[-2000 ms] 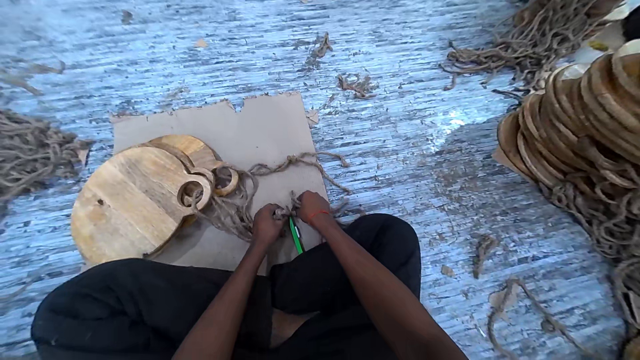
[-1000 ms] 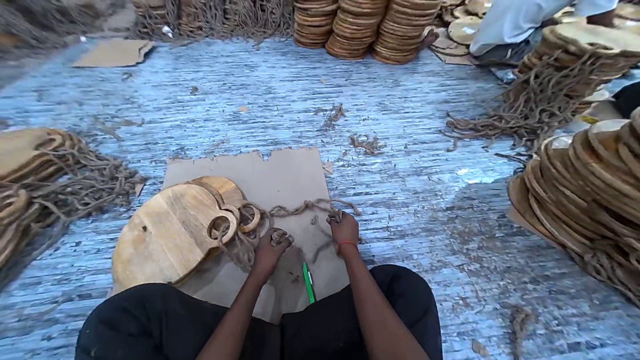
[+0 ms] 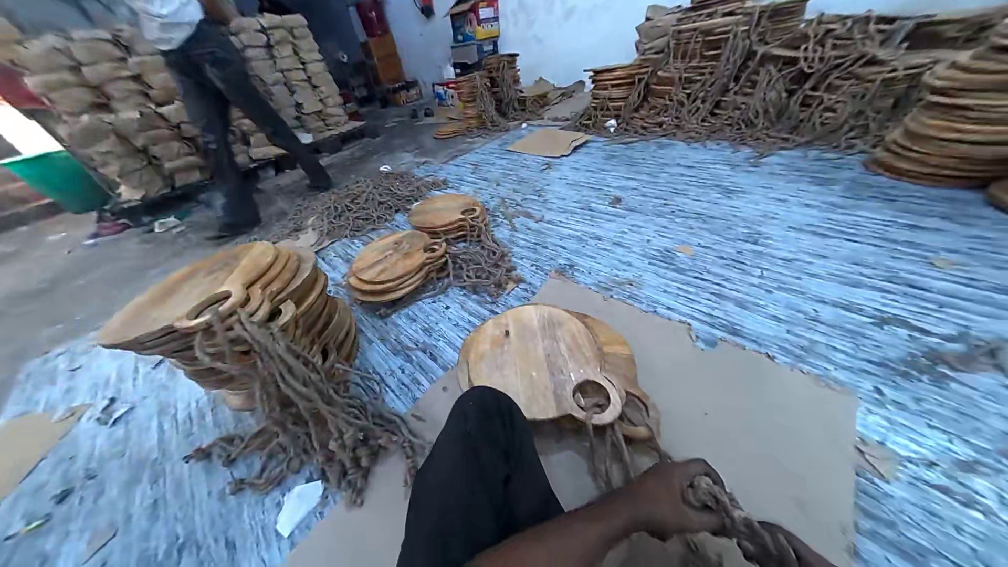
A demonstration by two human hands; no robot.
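Note:
Round wooden boards with ring handles lie overlapped on a flat cardboard sheet, brown rope running from their rings. My left hand is closed around a bunch of that rope, right of my raised knee. Close beside it, low at the frame's edge, my right hand is partly cut off and touches the same rope; its fingers are mostly hidden.
A tall stack of roped boards stands left, with two smaller stacks beyond. Loose rope lies behind them. A person walks near wrapped bundles. More board stacks line the back right. A green tub is far left.
The view has swung far up and to the left. My left hand has stayed closed on rope. The green tool seen on the cardboard earlier is out of sight.

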